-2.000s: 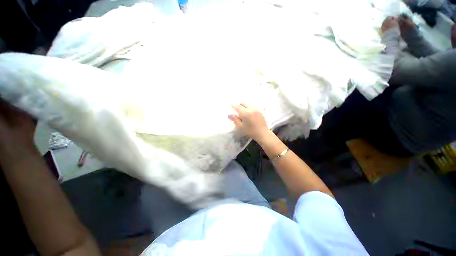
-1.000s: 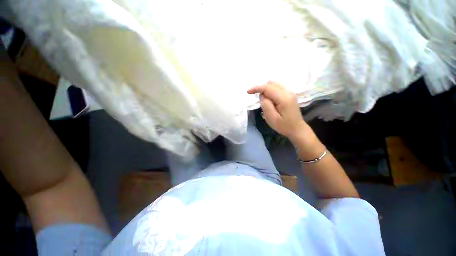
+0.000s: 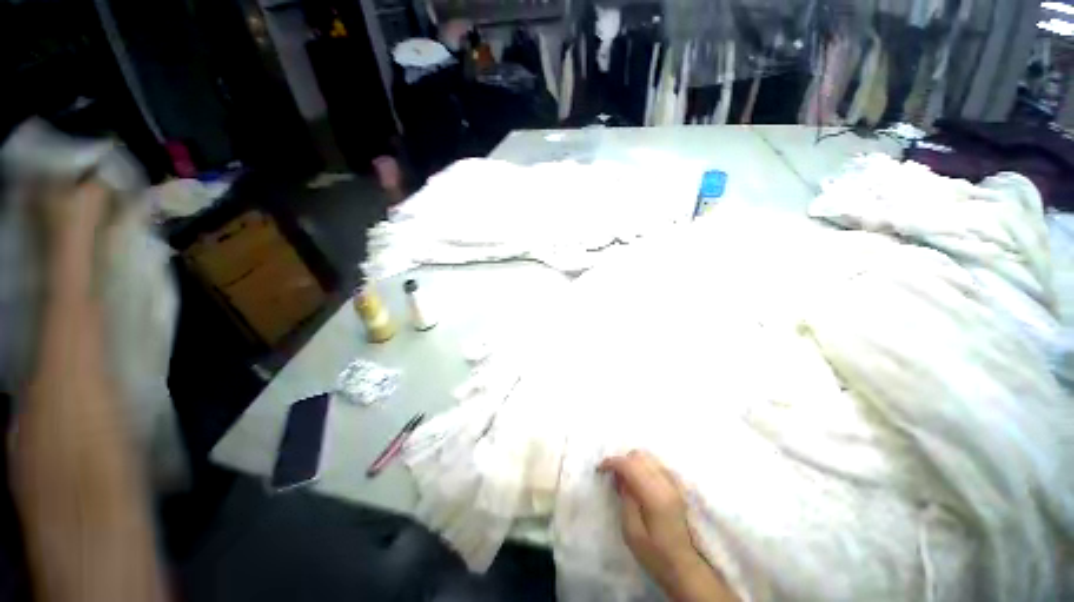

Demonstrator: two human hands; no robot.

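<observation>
A large white, overexposed garment covers much of the table, with pleated ruffles hanging over the near edge. My right hand lies on it at the near side with fingers curled; whether they grip the cloth is unclear. My left hand is raised at the far left, strongly blurred, with white fabric bunched around it and hanging down. The fingers of that hand are not distinct.
Pale table holds a smartphone, red-handled snips, a silvery clump, tan thread cone, white one, blue container and second white pile. Dark purple garments lie far right.
The view has swung up and left, showing more table and the racks. My left hand now shows raised at the left with fabric. My right hand appears lower, still at the garment.
</observation>
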